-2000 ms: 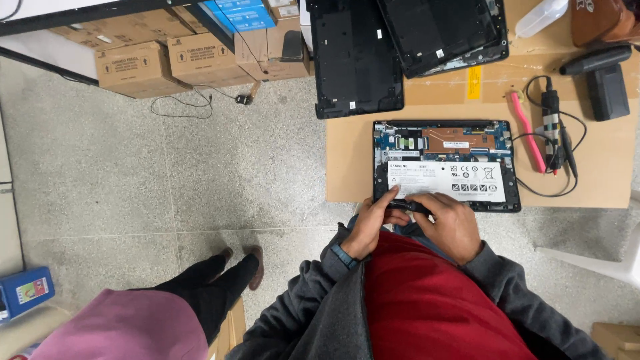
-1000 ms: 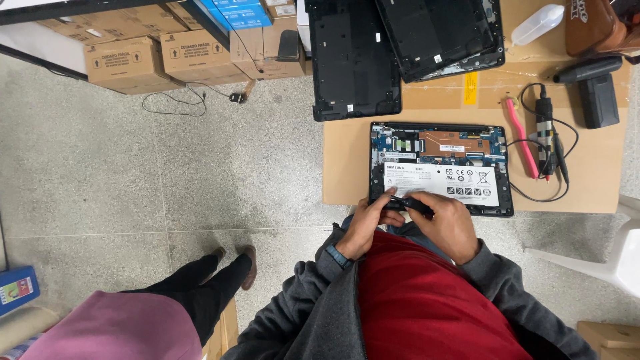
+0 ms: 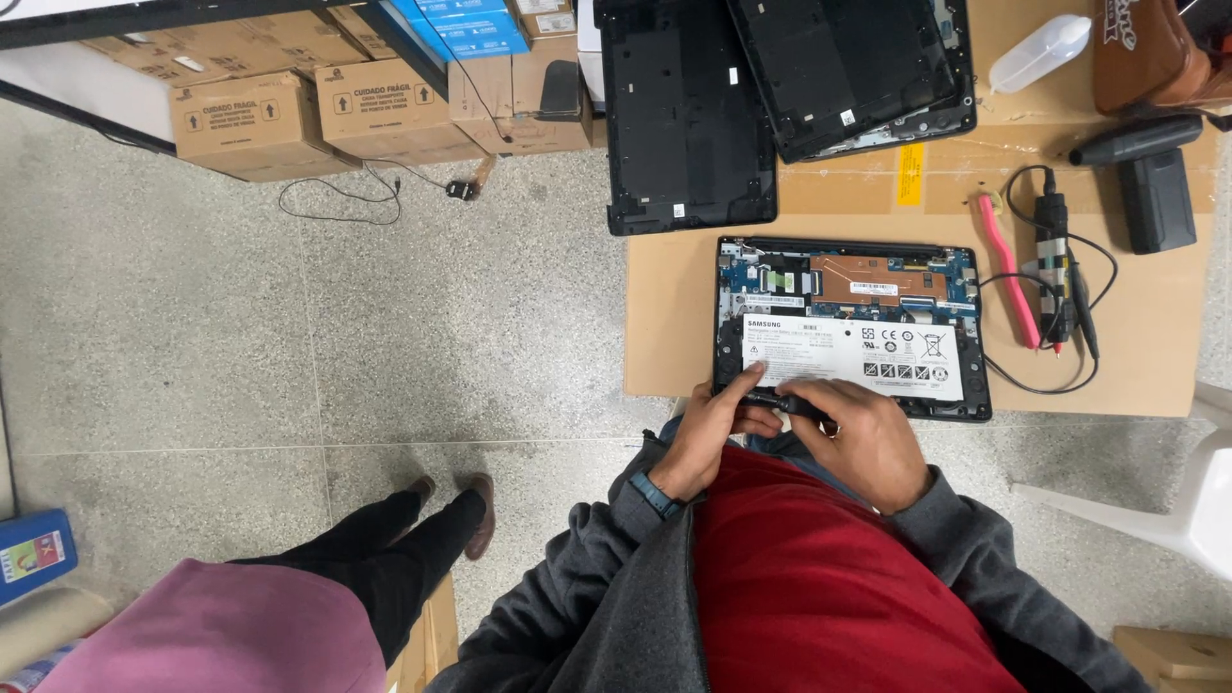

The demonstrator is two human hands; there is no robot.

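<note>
An opened laptop [image 3: 974, 385] lies on the cardboard-covered surface in front of me, its circuit board, copper-coloured plate [image 3: 866, 274] and white Samsung battery [image 3: 847, 356] exposed. Over its near edge, my right hand [image 3: 857, 438] is closed on a small black tool [image 3: 794, 402], held roughly level; its exact kind cannot be told. My left hand [image 3: 712, 433] is at the near left corner, thumb on the battery's lower left edge, fingers at the tool's left end. Whether the left hand grips the tool or only steadies it is hard to tell.
Black laptop covers [image 3: 688, 125] lie behind, left of a stacked laptop part [image 3: 852, 67]. To the right are a pink-handled brush [image 3: 1009, 269], a corded black tool [image 3: 1052, 241], a black device [image 3: 1155, 197] and a plastic bottle [image 3: 1039, 53]. A person [image 3: 231, 626] stands at left; a white chair [image 3: 1193, 500] is at right.
Both hands stay at the laptop's near edge around the black tool. No object has plainly been moved.
</note>
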